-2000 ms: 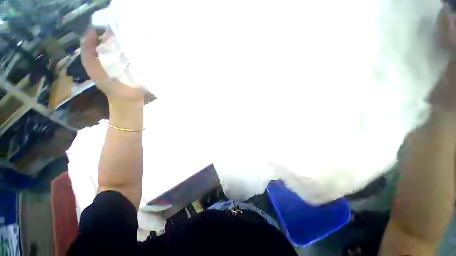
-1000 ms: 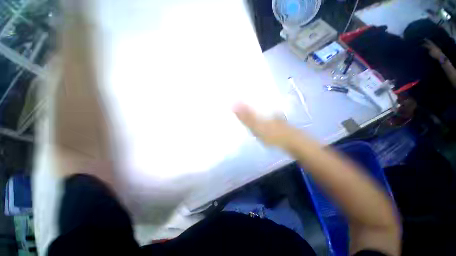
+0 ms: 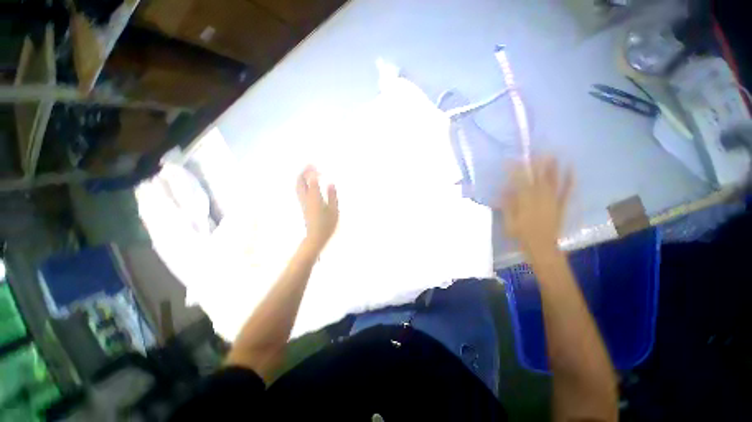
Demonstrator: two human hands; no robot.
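A bright white garment piece (image 3: pixel 396 239) lies spread on the pale inspection table (image 3: pixel 569 49), overexposed so its folds cannot be made out. Its near edge hangs at my body. My left hand (image 3: pixel 318 206) lies on the cloth with its fingers apart. My right hand (image 3: pixel 534 202) is blurred, fingers spread, over the table to the right of the cloth and holds nothing that I can see. A narrow white tape measure (image 3: pixel 517 103) lies on the table just beyond my right hand.
Dark-handled snips (image 3: pixel 624 99) lie at the table's right. A blue basket (image 3: pixel 627 301) stands below the table edge at the right. More white cloth (image 3: pixel 169 206) is at the left end. Brown cartons (image 3: pixel 218 29) are beyond the table, and a dark blue object (image 3: pixel 81 278) is at lower left.
The white cloth, earlier held up in front of me, now lies on the table. My left hand has come onto it. My right hand has moved right, off the cloth.
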